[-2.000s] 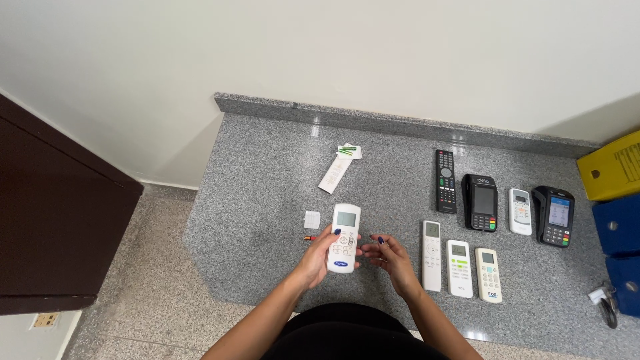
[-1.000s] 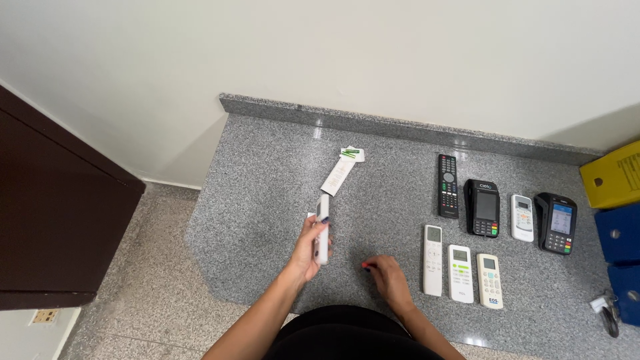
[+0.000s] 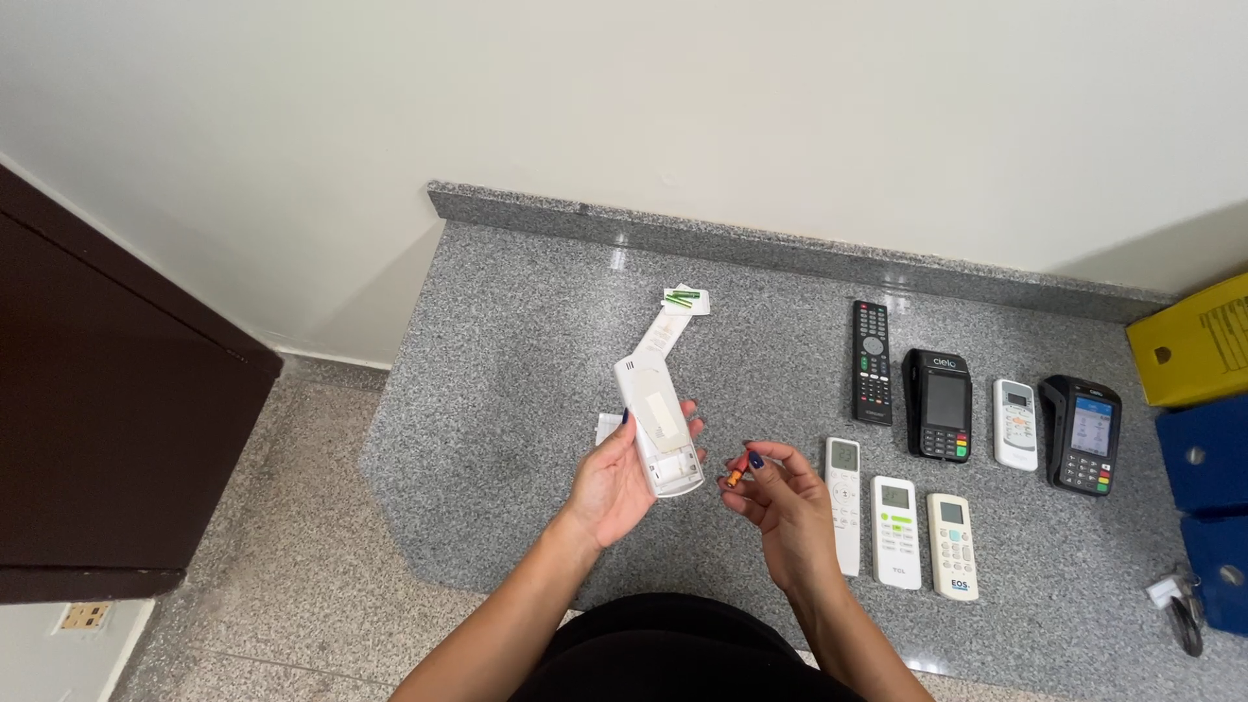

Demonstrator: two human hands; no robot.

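Observation:
My left hand point(image 3: 612, 487) holds a white remote control point(image 3: 658, 424) with its back up and its battery compartment uncovered at the near end. A small white cover point(image 3: 608, 426) lies on the counter, partly hidden behind that hand. Just right of the remote, my right hand point(image 3: 785, 502) pinches small red-orange batteries point(image 3: 738, 472) between thumb and fingers; how many cannot be told. Beyond the held remote lies another slim white remote point(image 3: 663, 334), its near end hidden. At its far end, green batteries point(image 3: 684, 297) rest on a white piece.
On the right of the grey granite counter point(image 3: 507, 390) lie a black remote point(image 3: 872, 361), two card terminals point(image 3: 941, 405) point(image 3: 1084, 434) and several pale remotes point(image 3: 896, 531). Yellow point(image 3: 1194, 341) and blue point(image 3: 1204, 453) binders and a cable point(image 3: 1187, 624) are at the right edge. A raised ledge point(image 3: 780, 253) borders the wall.
The left hand has turned the remote from buttons up to back up, with its compartment now in view. The right hand, resting near the counter's front edge a second ago, has come up holding batteries.

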